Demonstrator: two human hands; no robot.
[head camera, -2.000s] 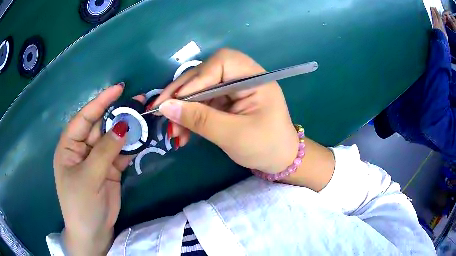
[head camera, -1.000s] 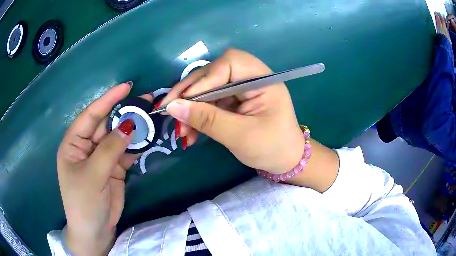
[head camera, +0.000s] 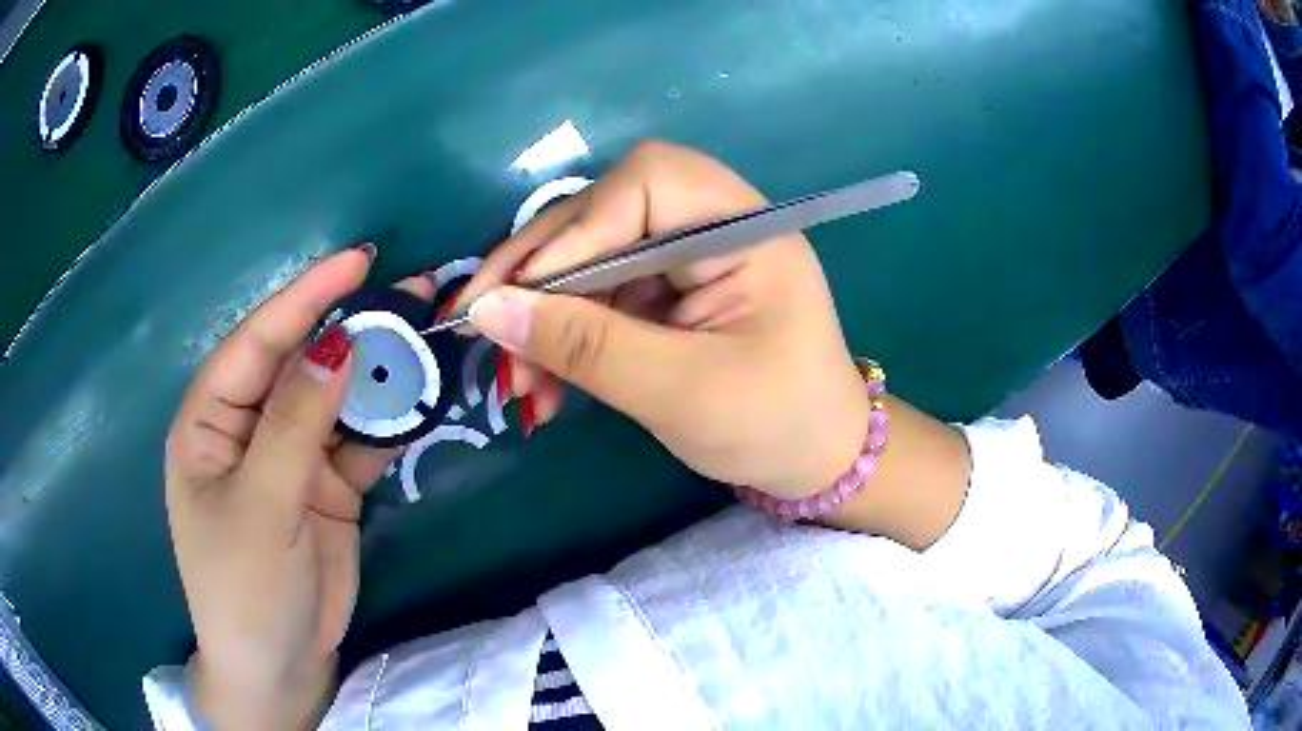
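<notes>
My left hand (head camera: 271, 457) holds a black wheel (head camera: 383, 374) by its edge, with the thumb at the upper left of its face. The face shows a white ring around a pale grey centre with a small dark hole. My right hand (head camera: 671, 314) holds silver tweezers (head camera: 714, 243) like a pen, the tip at the upper right of the white ring. Whether the tip grips anything cannot be told. White arc stickers lie on the green bench below the hands, one (head camera: 443, 454) below the wheel and one (head camera: 550, 197) behind my right fingers, partly hidden.
A white rectangular scrap (head camera: 551, 147) lies on the green bench (head camera: 1000, 143) beyond my right hand. Two black wheels, one greyer-faced (head camera: 169, 99) and one with white (head camera: 66, 97), stand on the far green strip. A person's blue sleeve (head camera: 1185, 300) is at the right edge.
My left thumb has moved from the wheel's centre to its upper left edge, uncovering the hole. The wheels on the far strip have shifted right. The person in blue has moved inward at the top right.
</notes>
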